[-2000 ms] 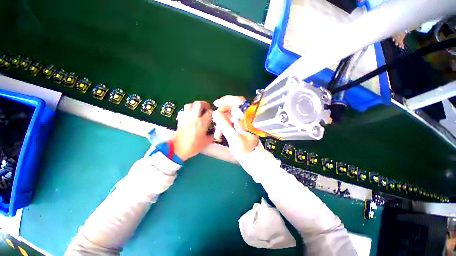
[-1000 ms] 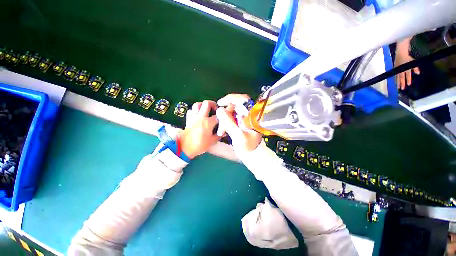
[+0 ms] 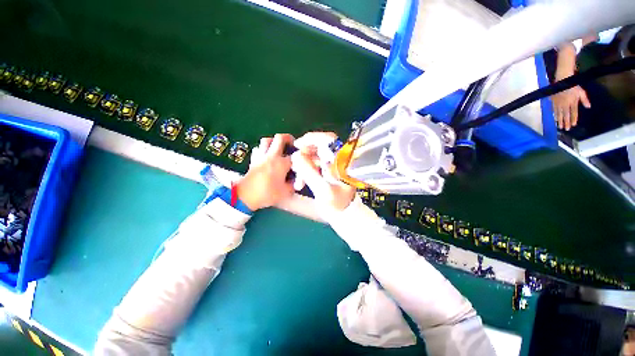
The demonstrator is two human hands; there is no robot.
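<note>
My left hand [image 3: 266, 175], with a blue and red strap at the wrist, is at the near edge of the green conveyor belt [image 3: 209, 62], fingers bent. My right hand [image 3: 322, 172] is beside it, fingertips close to the left ones. Something small and dark shows between them, mostly hidden; I cannot tell which hand holds it. The silver pneumatic cylinder [image 3: 400, 153] with its orange mount [image 3: 346, 161] stands just right of my hands and covers part of the right one. Small black-and-yellow parts [image 3: 194, 135] lie in a row on the belt on both sides.
A blue bin [image 3: 43, 201] of dark pieces is at left. A blue tote [image 3: 397, 69] is across the belt, with another person's hand [image 3: 571, 106] near it. Loose dark parts [image 3: 421, 245] lie on the belt-side rail. A pale cloth [image 3: 376, 316] is near my right forearm; black trays [image 3: 581, 327] are at right.
The row of parts has shifted rightward along the belt. My hands stay together by the cylinder, the left one slightly turned. The other person's hand has come further into view at upper right.
</note>
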